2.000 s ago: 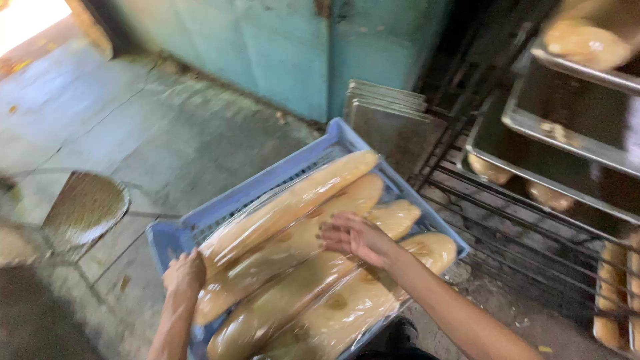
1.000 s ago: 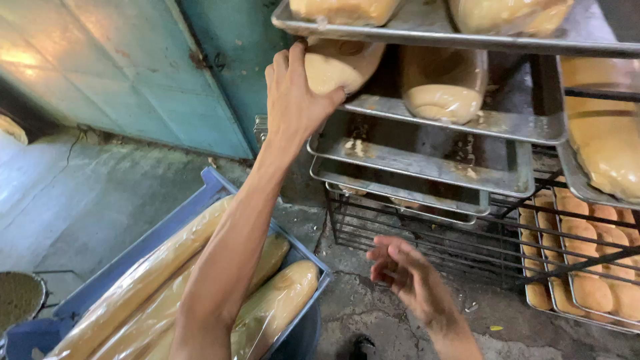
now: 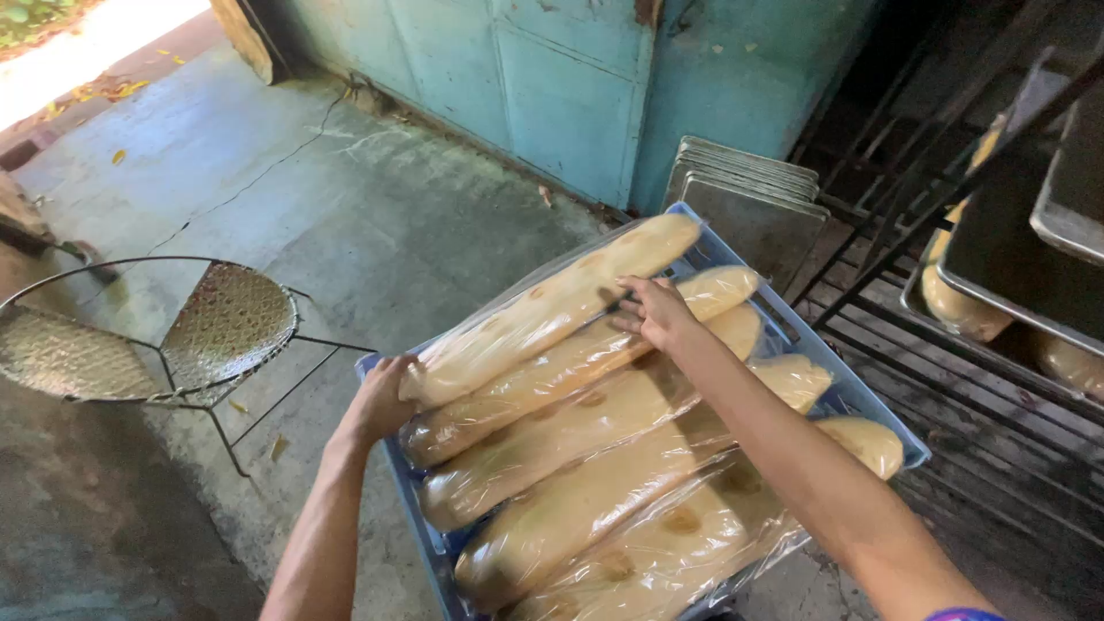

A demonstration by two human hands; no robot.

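Several long bread loaves in clear plastic bags lie side by side in a blue plastic crate [image 3: 789, 319]. My left hand [image 3: 385, 398] is at the crate's left corner, its fingers pinching the end of the plastic around the farthest bagged loaf [image 3: 552, 297]. My right hand [image 3: 651, 312] rests on that loaf and the one beside it, fingers spread, palm down. The undersides of its fingers are hidden.
A metal rack with trays [image 3: 1018, 302] of bread stands at the right. Flat metal trays [image 3: 746, 216] lean by the blue-green metal door [image 3: 569, 95]. A round wire-framed stand with woven panels [image 3: 228, 328] is at the left.
One second ago my left hand was at a loaf on the rack and my right hand hung open near it; both are now at the crate. The view has swung left.
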